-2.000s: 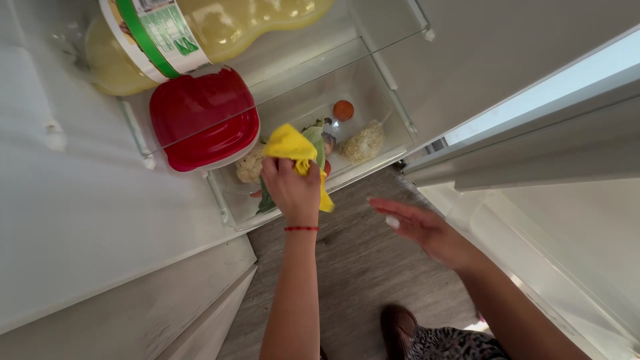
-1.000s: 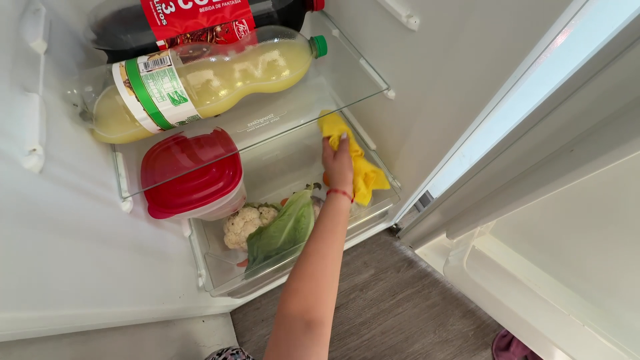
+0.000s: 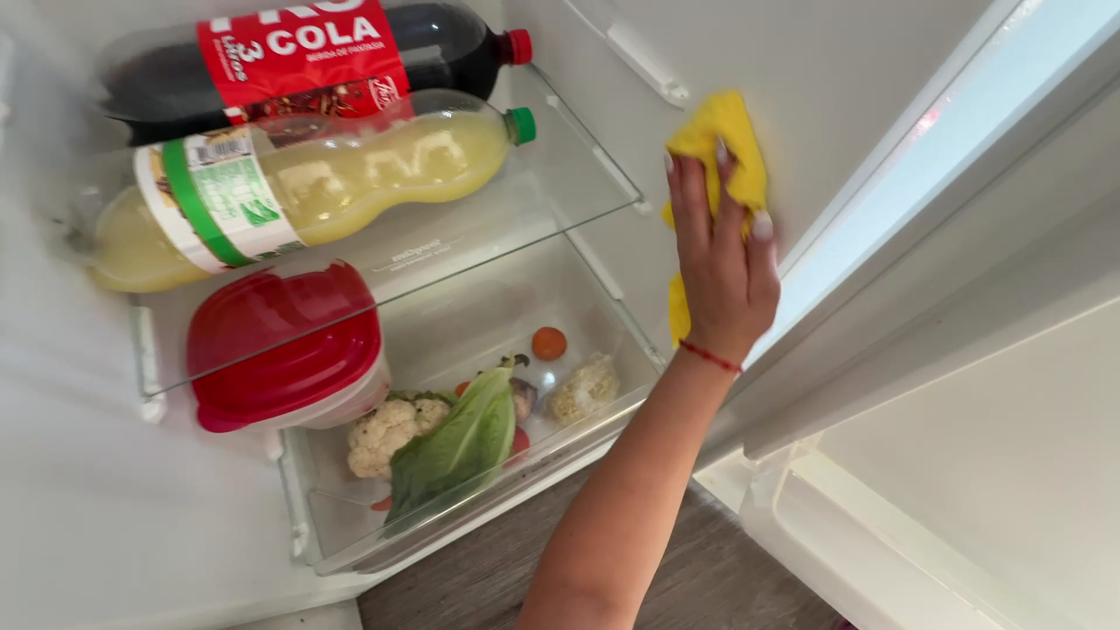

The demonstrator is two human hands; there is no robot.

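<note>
My left hand (image 3: 722,262), with a red cord bracelet at its wrist, presses a yellow cloth (image 3: 722,157) flat to the inner side wall of a refrigerator (image 3: 822,96). Folds of the cloth show between and beside its fingers. My right hand is out of view. Left of my hand is a glass shelf (image 3: 516,223), bearing a bottle of yellow drink (image 3: 376,175) and a cola bottle (image 3: 437,52).
A red-lidded plastic container (image 3: 289,350) sits under the glass shelf. The clear drawer (image 3: 472,503) below holds cauliflower (image 3: 389,433), a green leaf vegetable (image 3: 459,437), an orange round item (image 3: 549,344) and a bagged pale item (image 3: 586,391). The open door (image 3: 989,455) stands at right.
My left hand has carried the yellow cloth from over the drawer, along its right side, to the side wall. My right hand, visible two seconds ago, has left the view. The view has shifted.
</note>
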